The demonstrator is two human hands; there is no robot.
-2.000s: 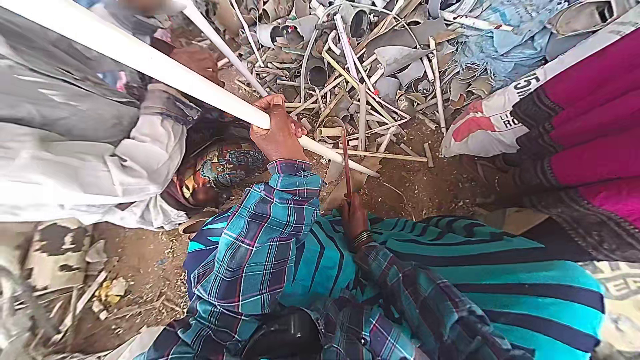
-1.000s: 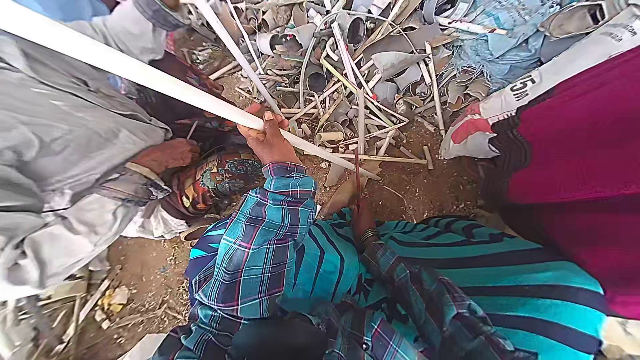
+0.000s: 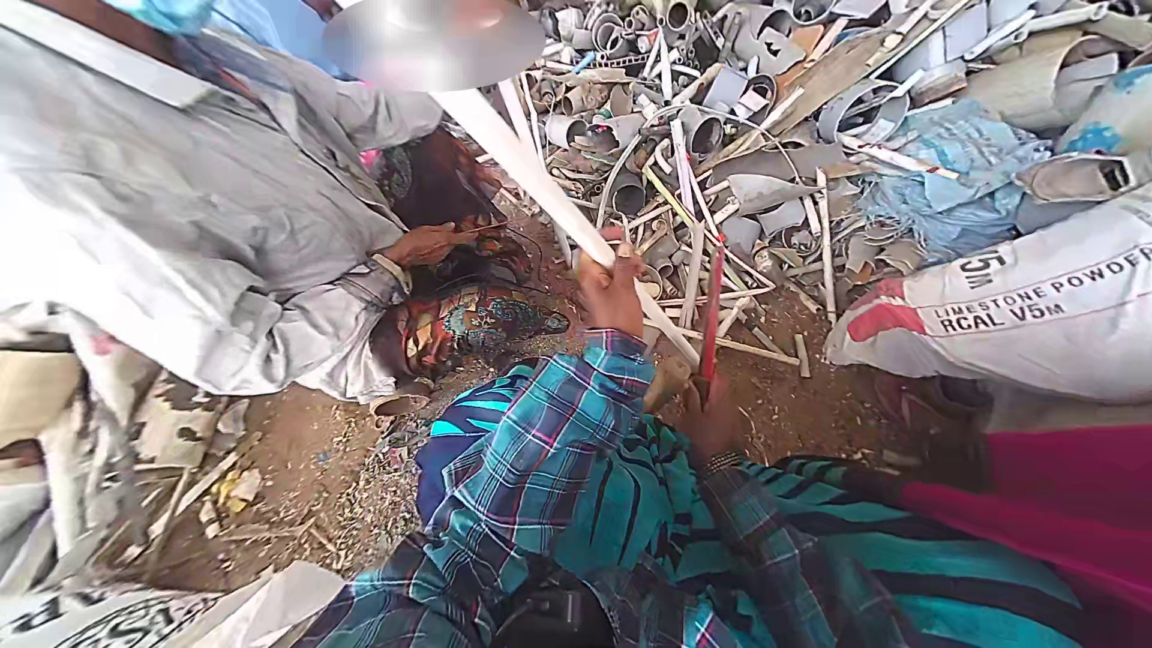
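My left hand point(image 3: 614, 292) is closed around a long white plastic strip or pipe point(image 3: 549, 198), which slants from the upper middle down toward my lap. My right hand point(image 3: 711, 416) grips a narrow reddish blade-like tool point(image 3: 713, 310), held upright. The lower end of the white strip lies right beside the tool, near my right hand; whether they touch I cannot tell. Both forearms are in plaid sleeves, over a teal and black striped cloth point(image 3: 594, 504).
A heap of scrap plastic pipes point(image 3: 711, 135) lies ahead. On the left sits a person in grey clothing point(image 3: 225, 198), one hand point(image 3: 432, 245) near patterned cloth. A printed white sack point(image 3: 999, 306) is at right, magenta cloth point(image 3: 1062, 504) below it. Debris lies on the ground point(image 3: 306, 450).
The white strip now slopes more steeply, still in my left hand. The magenta cloth covers less of the right side. The view has turned somewhat.
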